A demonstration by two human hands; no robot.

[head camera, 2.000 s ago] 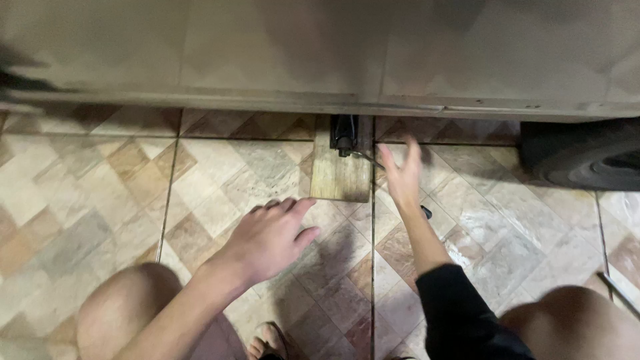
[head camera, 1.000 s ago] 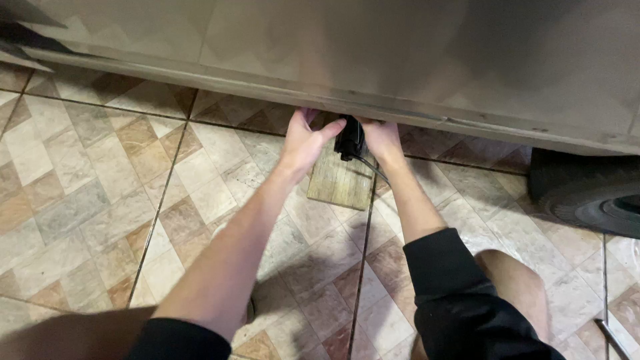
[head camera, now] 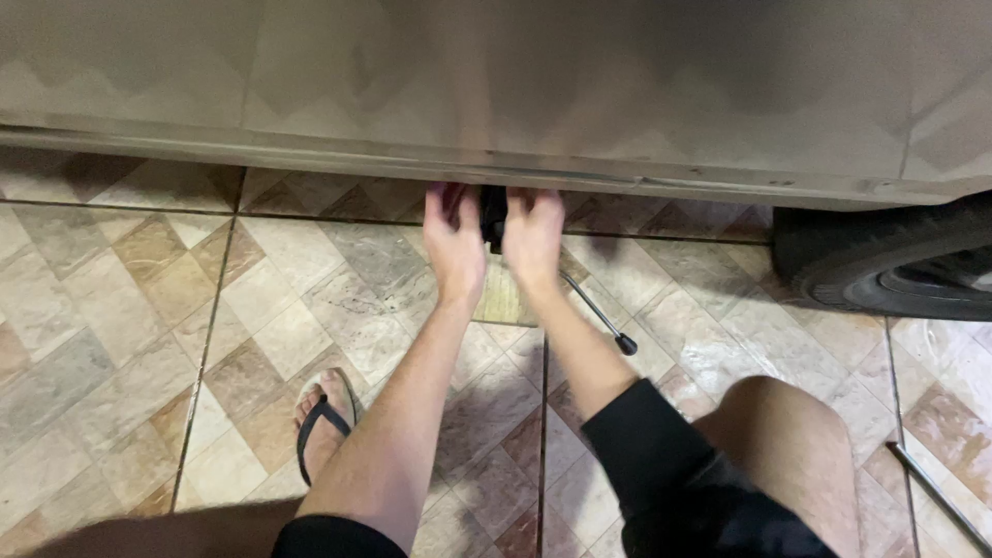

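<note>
A black car jack [head camera: 494, 221] stands on a flat wooden board [head camera: 504, 298], partly under the lower edge of a car's side [head camera: 480, 167]. My left hand [head camera: 456, 244] is at the jack's left side and my right hand [head camera: 535, 240] at its right side. The fingertips of both reach under the car's edge, so their exact hold is hidden. A thin metal rod with a black knob [head camera: 601, 314] slants down to the right from beside my right wrist; its upper end is hidden behind that hand.
The car's wheel [head camera: 891, 263] is at the right. A metal bar [head camera: 942, 496] lies on the tiled floor at the lower right. My foot in a flip-flop [head camera: 325, 426] is at the lower left, my bent knee [head camera: 783, 434] at the lower right.
Two seconds ago both hands were apart from the jack, my left one over the floor; both have moved in to its sides. The knobbed end of the rod now shows right of my forearm.
</note>
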